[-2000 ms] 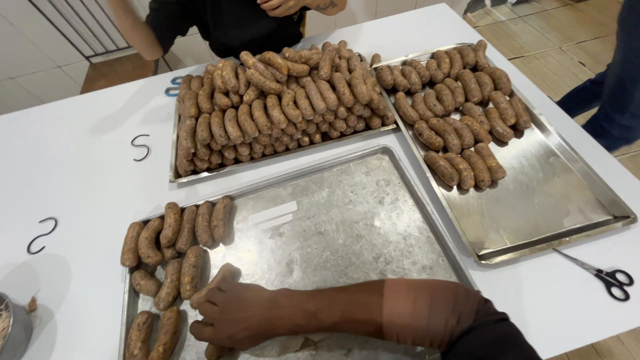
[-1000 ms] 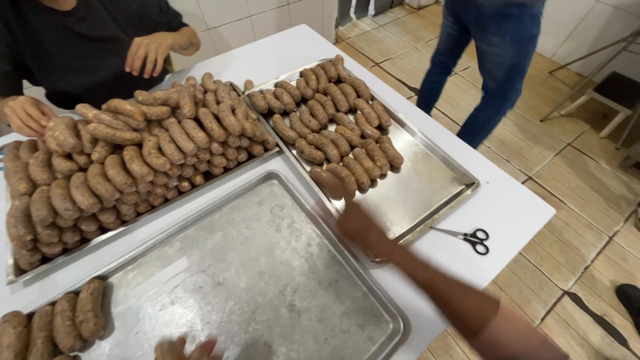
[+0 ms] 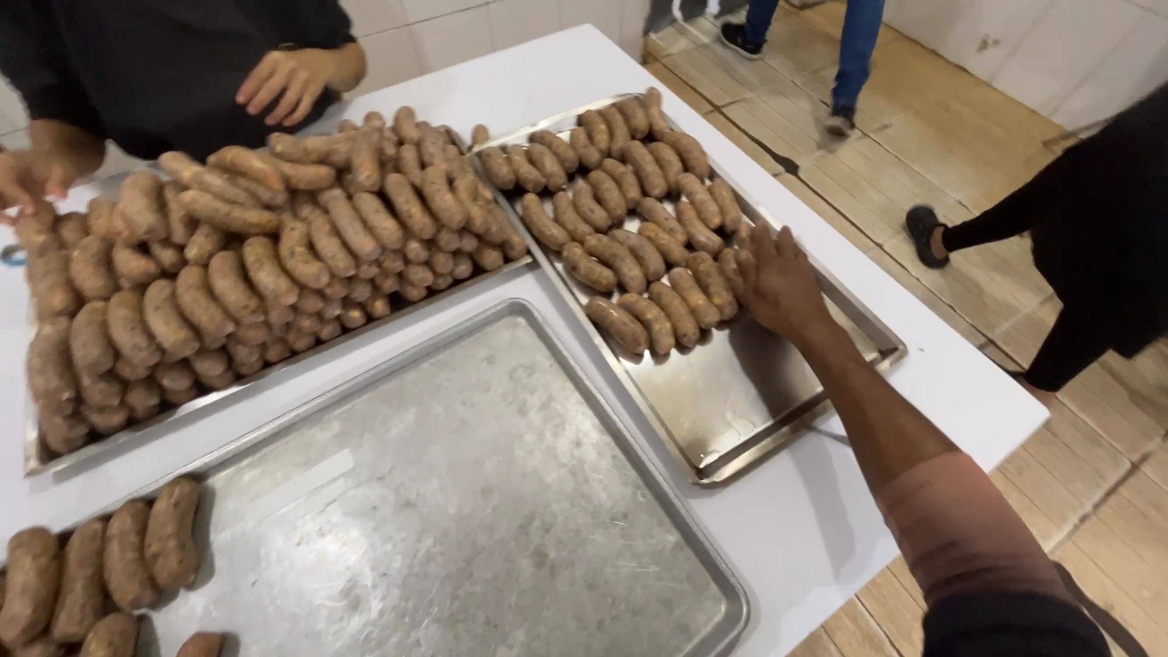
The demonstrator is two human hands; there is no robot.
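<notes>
My right hand [image 3: 778,278] reaches over the right-hand metal tray [image 3: 748,447], its fingertips at the right end of a row of sausages [image 3: 671,315]; whether it grips one is hard to tell. Several rows of sausages fill the far and middle part of that tray. My left hand is out of view. In the foreground lies a large metal tray [image 3: 438,493], with several sausages [image 3: 128,557] at its left side. Behind it, another tray holds a tall heap of sausages [image 3: 265,265].
Across the white table [image 3: 967,401], a person in black has one hand [image 3: 297,87] above the heap's back edge and another [image 3: 36,178] at its left end. Two other people stand or walk on the tiled floor [image 3: 821,201] at the right.
The view has swung right. My right hand has moved from the foreground tray to the right-hand tray, then from the near end of its sausages to their right side. My left hand has left view.
</notes>
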